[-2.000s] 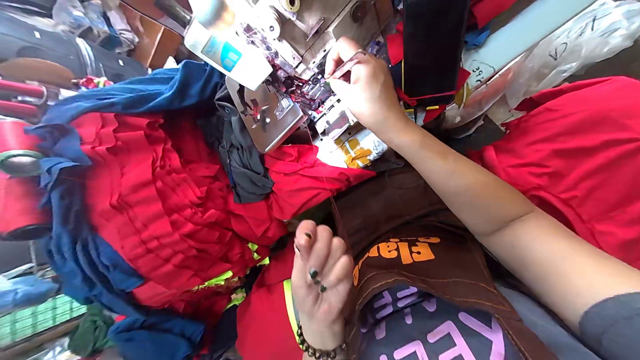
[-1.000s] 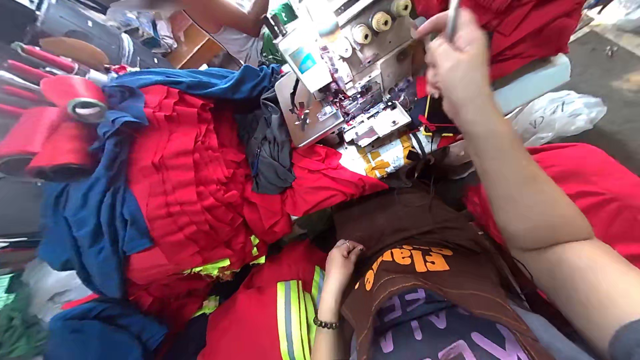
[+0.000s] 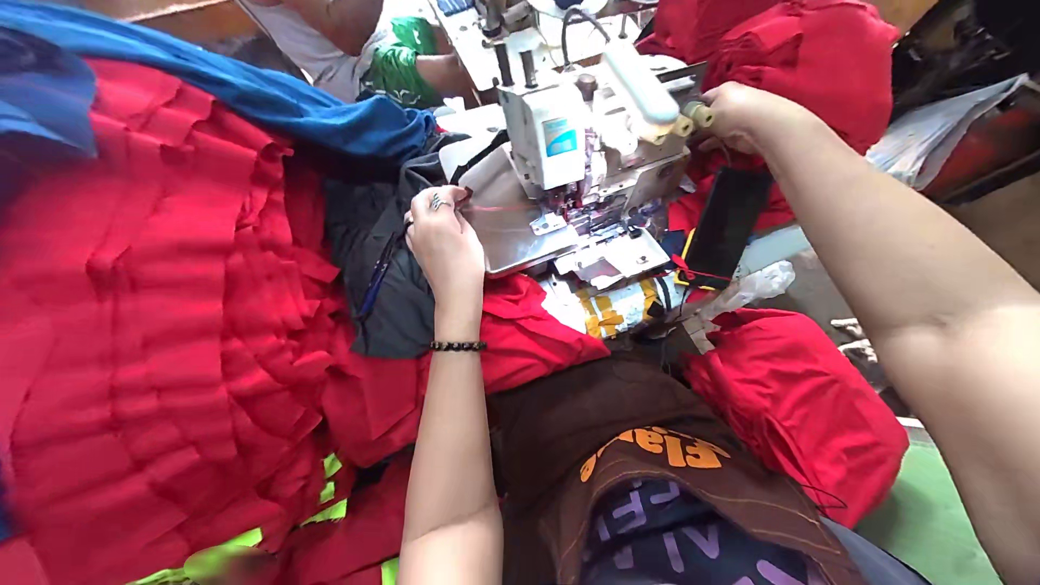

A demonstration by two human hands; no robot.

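A white industrial overlock sewing machine (image 3: 552, 138) stands at the top centre, its metal plate (image 3: 520, 236) facing me. My left hand (image 3: 443, 227) is at the plate's left edge, fingers bent together near a thin red thread that runs across the plate; whether they pinch the thread cannot be told. My right hand (image 3: 735, 118) reaches to the right end of the machine, beside its pale round knobs (image 3: 695, 119); its fingertips are partly hidden there. Dark grey cloth (image 3: 378, 260) hangs beside my left hand.
Stacked red fabric pieces (image 3: 179, 325) fill the left, with blue cloth (image 3: 284, 106) above. Red fabric bundles lie at the upper right (image 3: 804, 73) and lower right (image 3: 804, 406). A dark phone-like slab (image 3: 727, 215) is right of the machine. Another person's arm (image 3: 443, 77) is behind it.
My left hand has gone from my lap up to the machine's plate. My right hand, earlier raised with a slim tool, is now at the machine's right end. The view has shifted closer.
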